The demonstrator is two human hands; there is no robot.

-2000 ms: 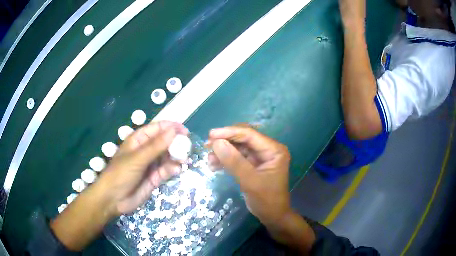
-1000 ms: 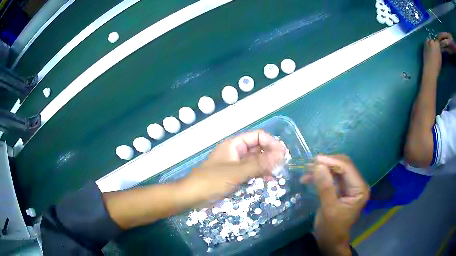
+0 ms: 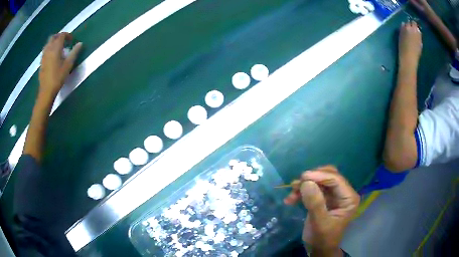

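My left hand [image 3: 56,62] reaches over the far conveyor lane at the upper left, its fingers around a small white housing [image 3: 66,51]. My right hand [image 3: 324,203] is at the lower right, fingertips pinching a thin brownish-gold pick [image 3: 286,186] that points left. The clear insert tub [image 3: 136,232], heaped with glittering inserts [image 3: 201,216], lies left of my right hand. Several round white housings [image 3: 173,129] stand in a slanting row on the green belt [image 3: 151,90], along the guide rail; some show a ring or recess.
The pale metal guide rail [image 3: 221,131] runs from lower left to upper right. Another white piece [image 3: 13,130] is at the far left. At the upper right are a blue tray [image 3: 386,8], white pieces [image 3: 360,6] and a neighbour's arms [image 3: 410,95]. A small dark part [image 3: 384,68] lies on the bench.
My left hand has moved from above the tub to the far lane at the upper left. My right hand still holds the pick. The view has shifted, and the tub is less covered.
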